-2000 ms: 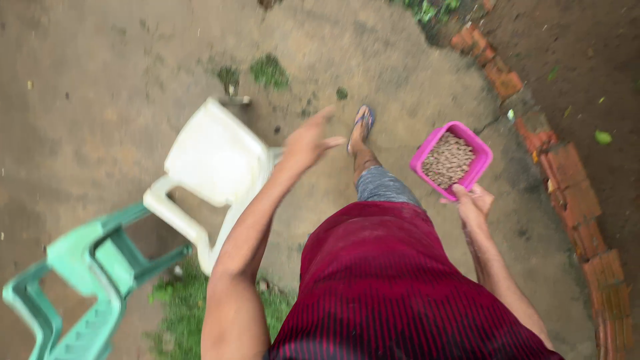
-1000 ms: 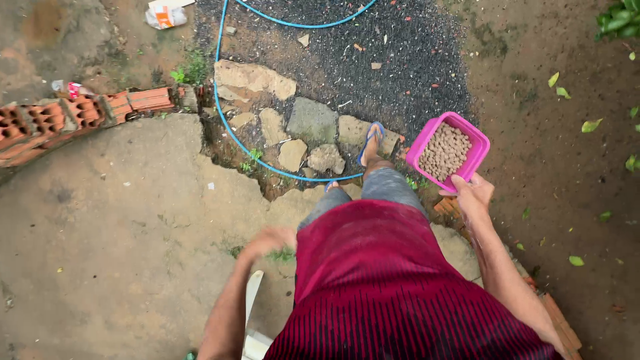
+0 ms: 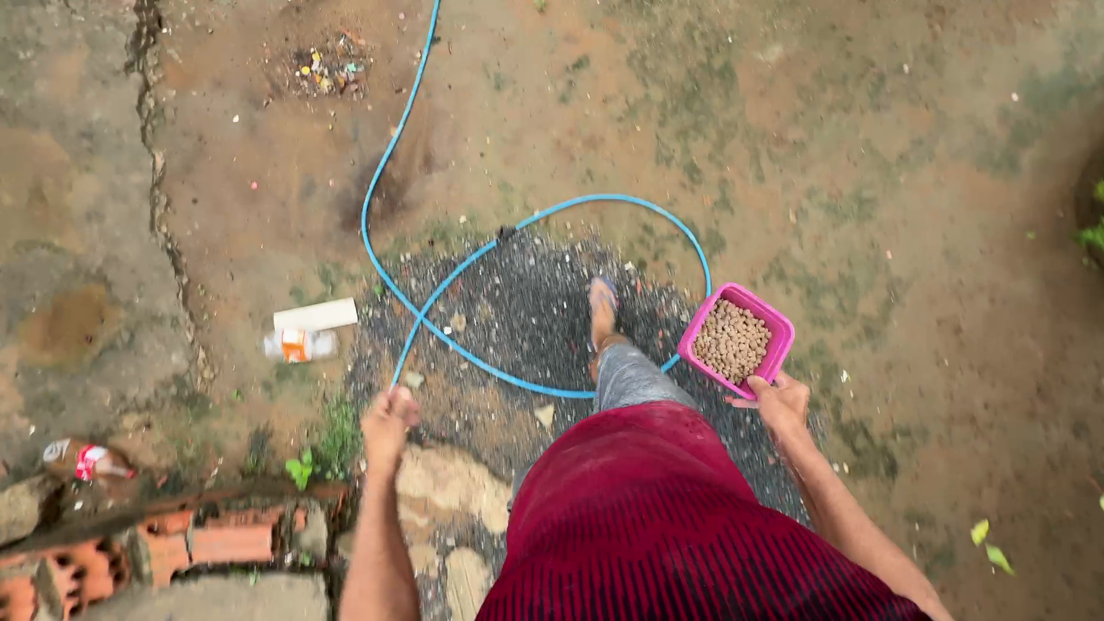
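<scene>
My right hand [image 3: 780, 403] grips the near corner of a pink square plastic container [image 3: 779, 343], thumb over the rim and fingers beneath. Brown pellets, like dry pet food [image 3: 732, 341], lie in the container. On the left, my left hand [image 3: 388, 420] hangs over the ground with its fingers loosely curled; it is slightly blurred, and nothing shows in it. A blue hose [image 3: 496, 373] lies looped on the ground, and one length of it runs out of sight near my left hand's fingertips.
Dark gravel [image 3: 552, 293] and flat stones [image 3: 453, 487] lie underfoot. A clear plastic bottle [image 3: 300, 345], a white strip [image 3: 316, 315] and another bottle [image 3: 89, 461] are on the left. Broken hollow bricks [image 3: 233, 539] form a low edge at lower left.
The view has moved a lot, from the concrete with chairs past the brick edge to the gravel. The pink container stays in my right hand. My left arm has swung.
</scene>
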